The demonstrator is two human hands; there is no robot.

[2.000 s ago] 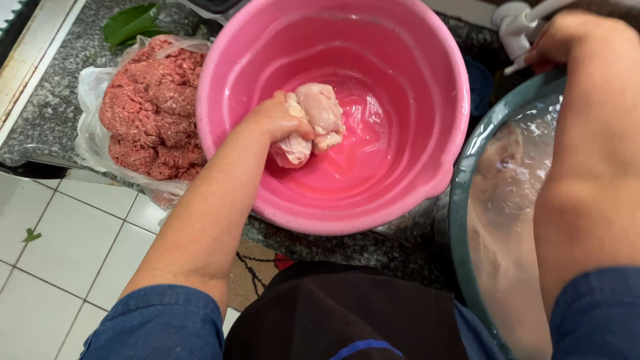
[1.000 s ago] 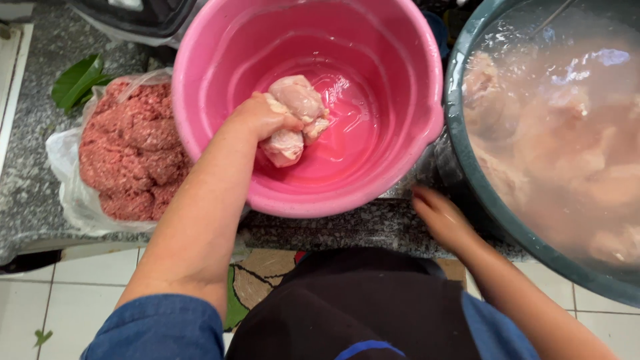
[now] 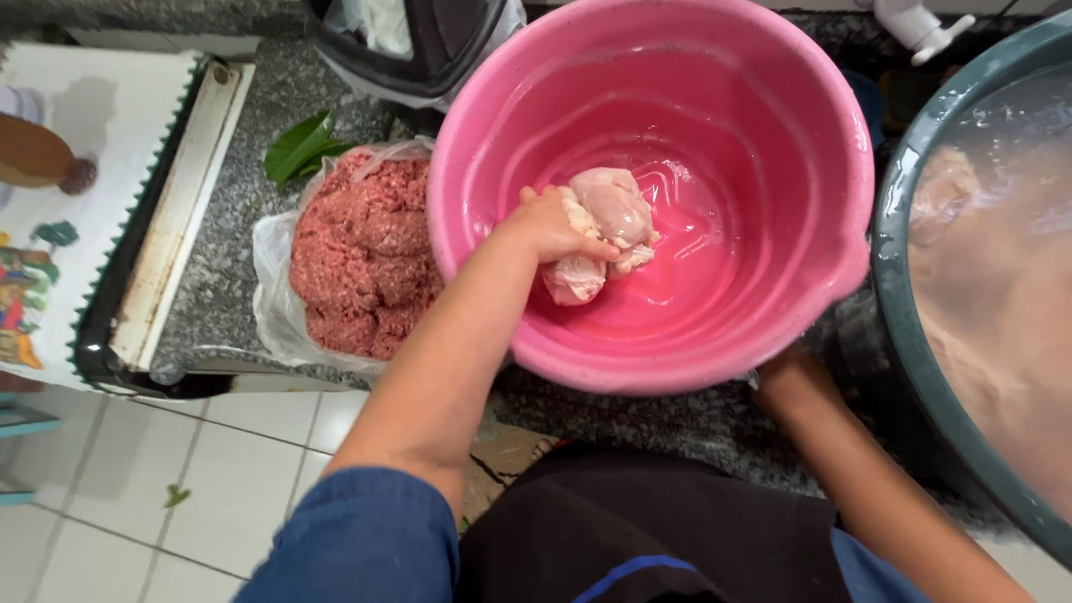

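Inside a pink plastic basin [image 3: 787, 335], my left hand [image 3: 557, 230] grips a piece of raw chicken [image 3: 615, 205] from the left side, low near the basin's floor. My right hand [image 3: 787, 377] is at the basin's lower right outer edge, its fingers hidden under or behind the rim, so its hold cannot be made out. Left of the basin, a mound of raw ground meat [image 3: 364, 251] lies on an opened clear plastic bag [image 3: 276, 285]. At the right stands a dark green tub [image 3: 900, 243] with chicken pieces [image 3: 942, 193] in cloudy water.
Green leaves [image 3: 301, 149] lie on the granite counter [image 3: 226, 251]. A black lidded bin [image 3: 444, 50] stands behind the meat. A stove with a white cloth cover [image 3: 109, 117] is at the far left. A white plastic tap [image 3: 917, 29] juts out above, between basin and tub.
My right hand was up by the tap two seconds ago, came down to the counter edge, and is now at the basin's lower right side. My left hand keeps its grip on the chicken.
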